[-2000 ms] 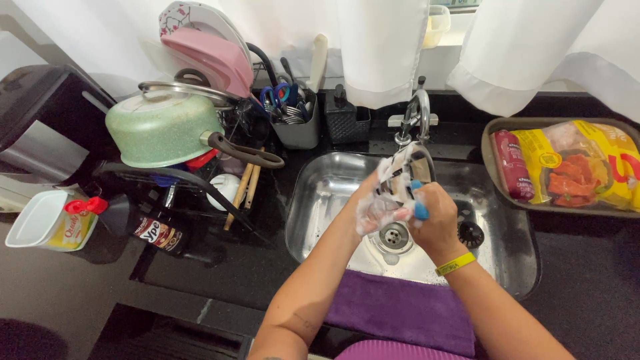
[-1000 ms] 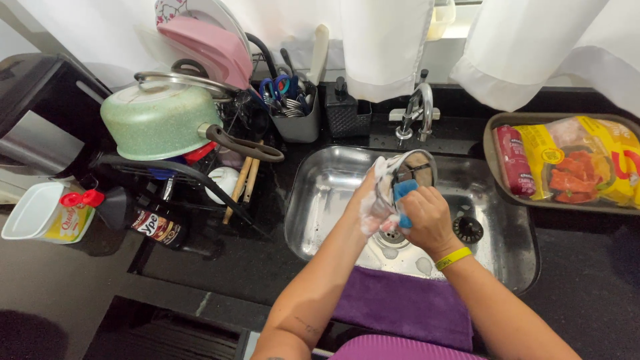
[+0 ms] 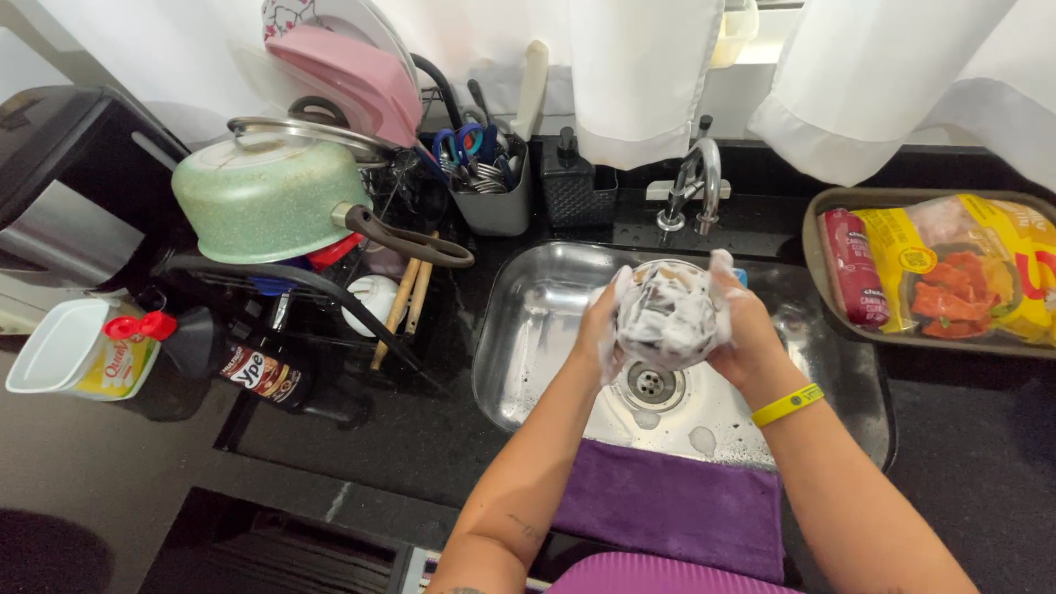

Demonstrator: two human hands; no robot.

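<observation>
Over the stainless steel sink point(image 3: 544, 371), a round item covered in white suds point(image 3: 670, 313), its exact kind hidden by foam, is held between my two hands. My left hand point(image 3: 601, 330) grips its left side. My right hand point(image 3: 737, 330) is against its right side, with a bit of a blue sponge point(image 3: 742, 277) showing behind the fingers. The drain point(image 3: 653, 383) lies just below the item. Behind the sink stands the chrome faucet point(image 3: 701, 186); no flow of water can be made out.
Left of the sink, a dish rack point(image 3: 330, 285) carries a green pot point(image 3: 268, 198) and a pink container point(image 3: 355, 78). Nearby are a dark Ypê bottle point(image 3: 268, 375) and a white tub point(image 3: 62, 351). A tray point(image 3: 817, 247) with packaged food stands right; a purple cloth point(image 3: 672, 507) lies in front.
The held item has turned, so its foam-covered side now faces up. My right hand has moved from over the item to its right side, and less of the blue sponge shows.
</observation>
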